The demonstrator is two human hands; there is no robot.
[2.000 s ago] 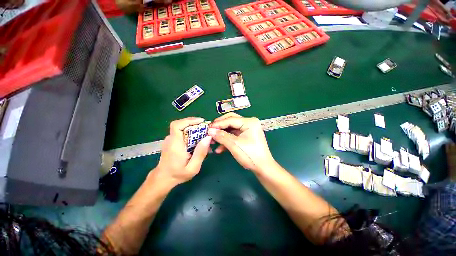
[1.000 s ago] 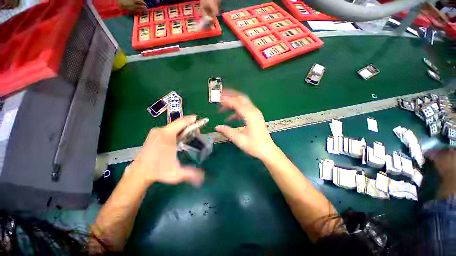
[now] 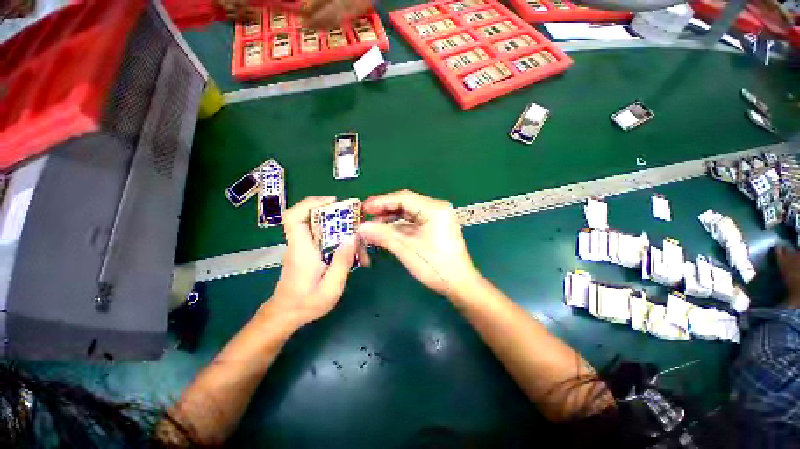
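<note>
My left hand holds a phone assembly upright in front of me, its white keypad face with blue spots towards me. Its lower end is hidden by the fingers. My right hand has its thumb and fingertips at the right edge of the keypad; whether a small part is pinched there cannot be told. On the green belt two handsets touch each other at left, one with a dark screen and one with blue spots. Another handset lies beyond my hands, silver-white side up.
Two more handsets lie farther right on the belt. Red trays with phone units stand behind it, with another person's hands there. White parts stand in rows at right. A grey machine housing stands at left. A neighbour's sleeve is far right.
The handsets on the belt have shifted left. A second ago my hands were apart, a blurred handset at the left one; now they meet at a keypad. A white-faced piece lies near the far rail.
</note>
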